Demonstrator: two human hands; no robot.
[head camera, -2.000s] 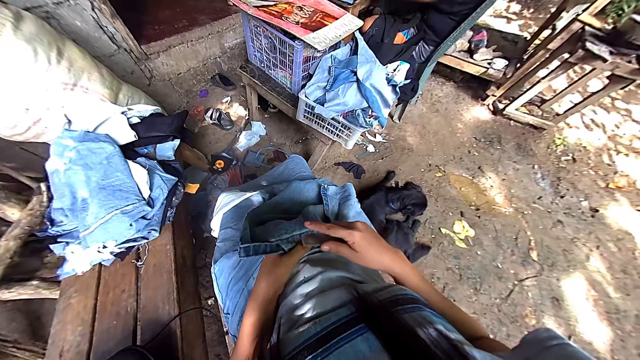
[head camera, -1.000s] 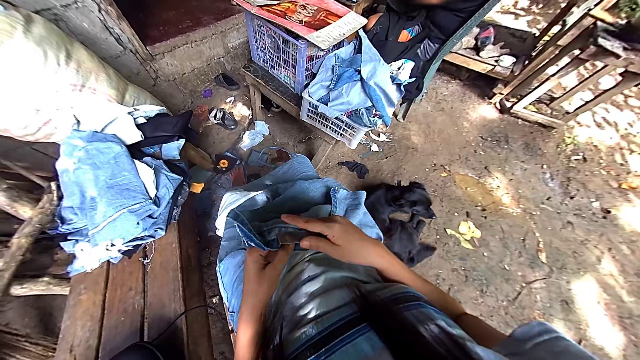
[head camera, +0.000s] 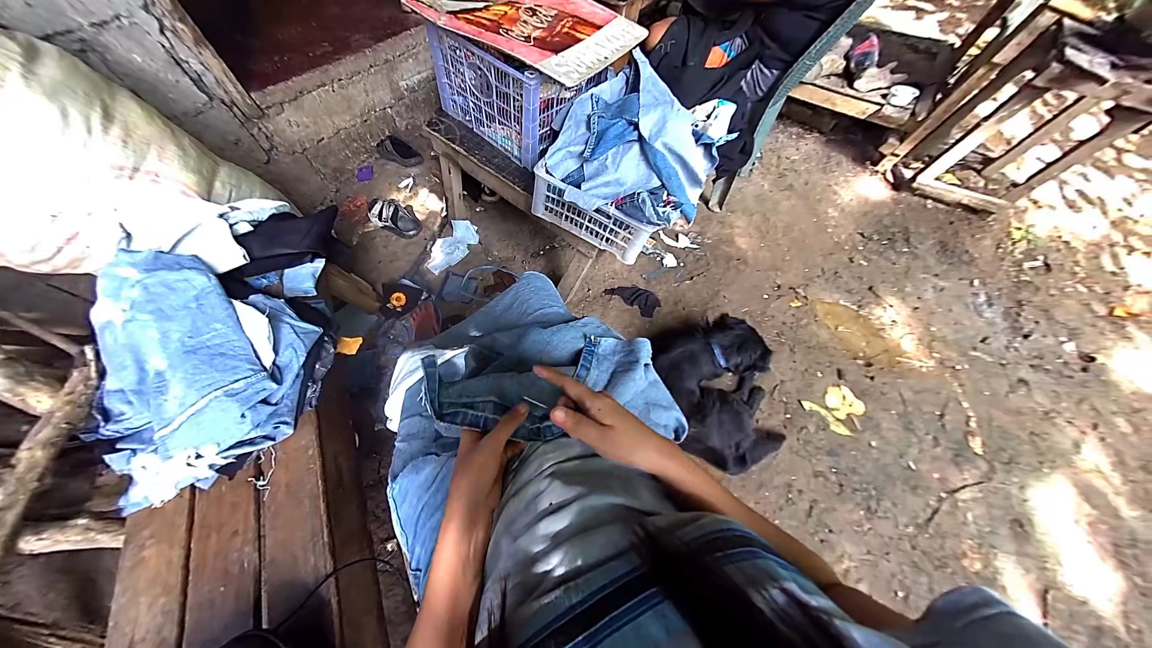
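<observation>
Blue denim cloth (head camera: 504, 328) lies bunched over my lap, with a darker seamed denim strip (head camera: 477, 396) on top. My left hand (head camera: 490, 450) grips the strip's near edge, thumb above and the other fingers partly hidden beneath. A thin, light, needle-like piece (head camera: 537, 403) shows between the two hands. My right hand (head camera: 594, 418) is at the right part of the strip, its index finger stretched out over the denim and its thumb close to the thin piece. Whether the right fingers hold that piece cannot be told.
Denim pieces (head camera: 193, 351) are heaped on the wooden bench (head camera: 297, 522) at left, beside a large sack (head camera: 108, 153). A black dog (head camera: 720, 396) lies on the ground right of my lap. Beyond stand a purple crate (head camera: 490, 99) and a white basket (head camera: 589, 220) holding denim.
My right hand has shifted, and its index finger now points out over the strip. The dark denim strip lies flatter and more in view than a second ago.
</observation>
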